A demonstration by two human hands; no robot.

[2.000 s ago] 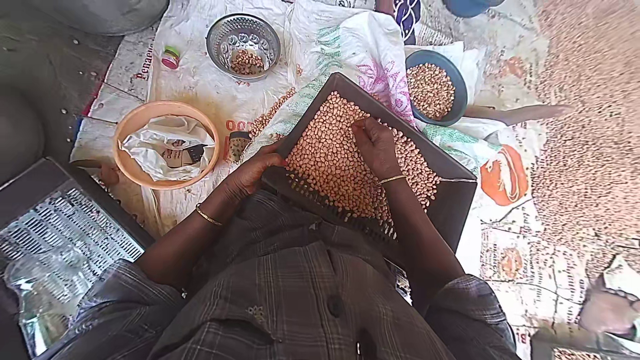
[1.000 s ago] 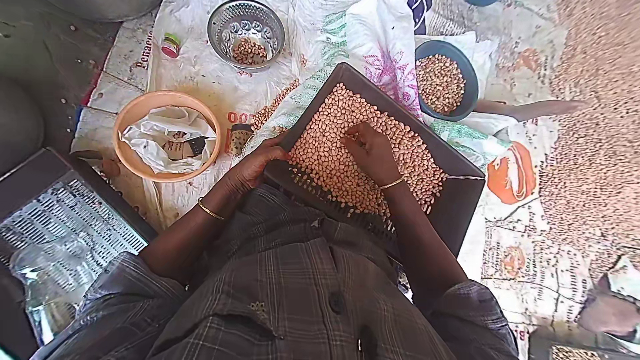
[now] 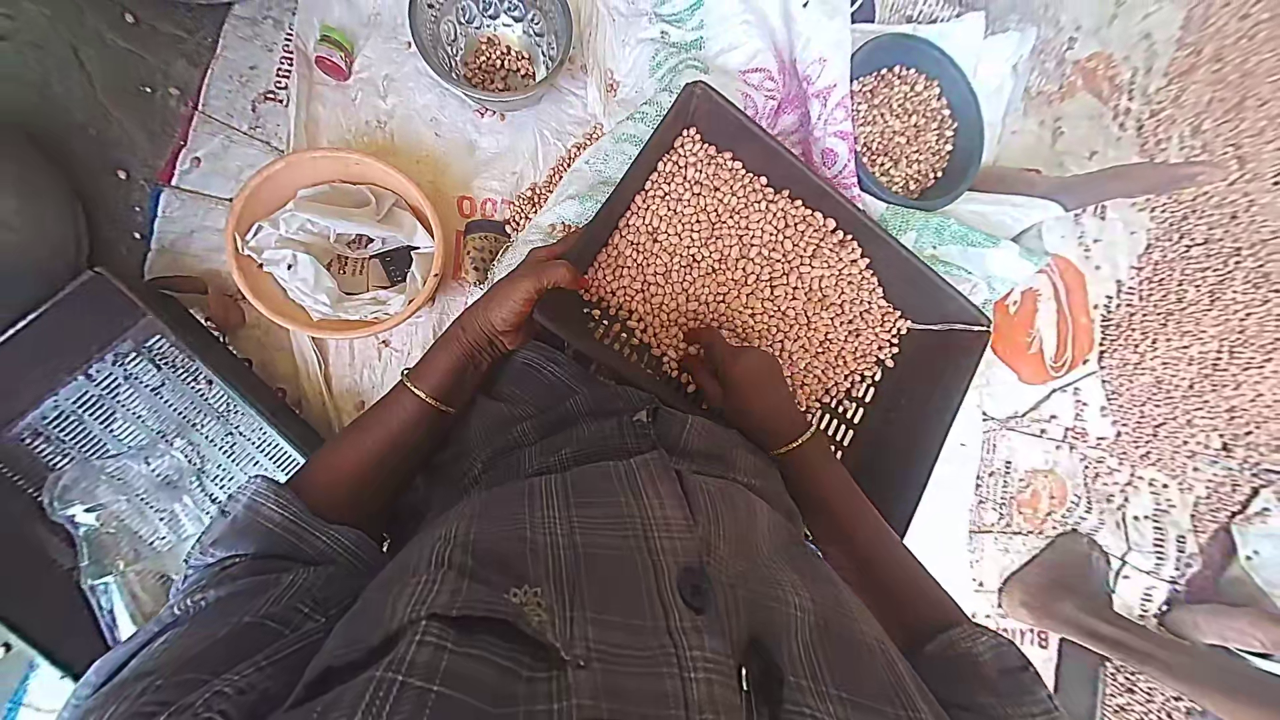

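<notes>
A dark slotted sieve tray [image 3: 935,400] lies tilted across my lap, with a layer of shelled peanuts [image 3: 740,250] spread over its slots. My left hand [image 3: 520,295] grips the tray's left edge, thumb over the rim. In the peanuts near the tray's lower side is my right hand [image 3: 735,375], its fingers curled down among them; whether they pinch any is hidden. Bare slots show below the peanuts, near the right wrist.
An orange basin [image 3: 240,250] holding a white sack stands at left, above another slotted tray [image 3: 150,420] with a clear plastic container. A metal bowl [image 3: 420,30] and a dark blue bowl [image 3: 975,130] hold nuts. Another person's limbs [image 3: 1080,590] show at right, beside a wide spread of nuts [image 3: 1200,300].
My right hand has moved from the middle of the peanuts toward the tray's near side. My left hand keeps its hold on the tray edge.
</notes>
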